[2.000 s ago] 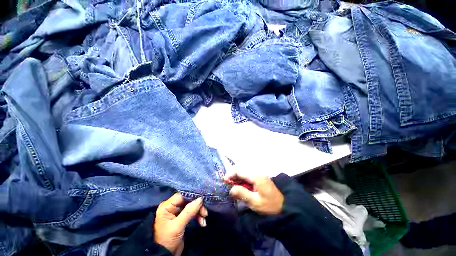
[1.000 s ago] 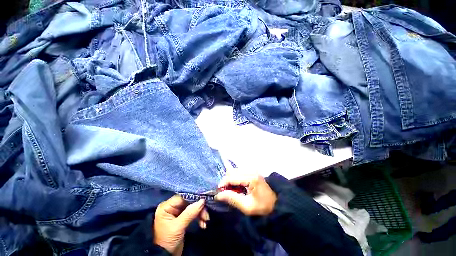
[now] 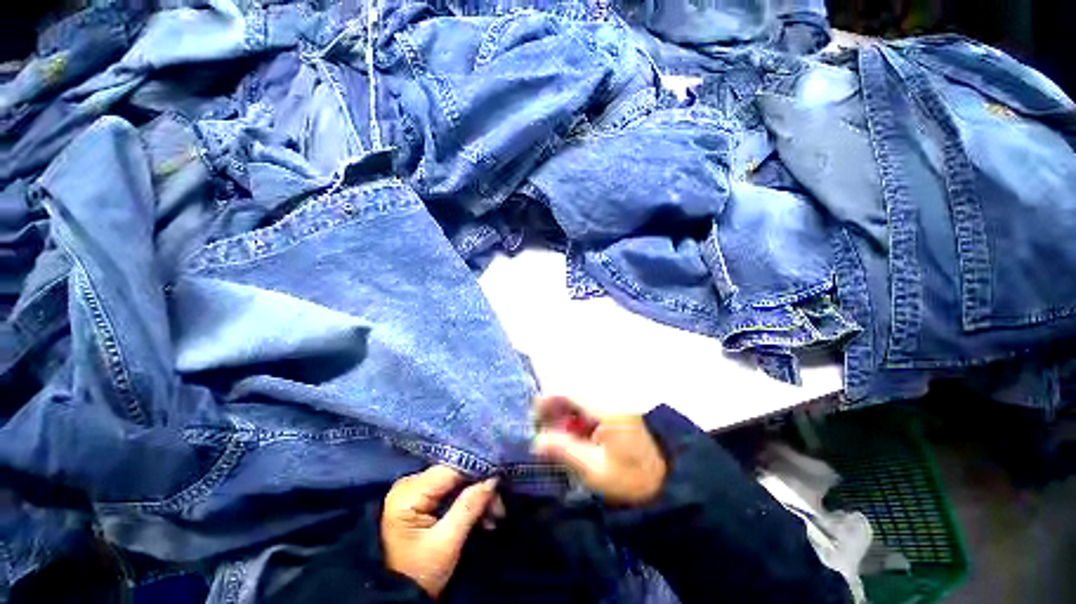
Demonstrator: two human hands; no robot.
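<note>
A mid-blue denim garment [image 3: 389,319] with pale topstitching is spread at the left and centre, its narrow stitched hem [image 3: 443,452] at the front table edge. My left hand [image 3: 434,525] pinches this hem between thumb and fingers. My right hand [image 3: 604,454] is just right of it, over the garment's right corner, slightly blurred. It is closed around small red-handled snips [image 3: 577,426]; their blades cannot be made out.
Denim garments [image 3: 637,177] lie heaped at the back and left. More denim with long stitched strips [image 3: 909,224] lies at the right. The white table [image 3: 614,342] shows between. A green crate [image 3: 903,496] and crumpled white cloth [image 3: 826,507] are below at right.
My right hand with the snips moved onto the hem, then back up and away from it. My left hand still pinches the hem. The whole view has shifted slightly.
</note>
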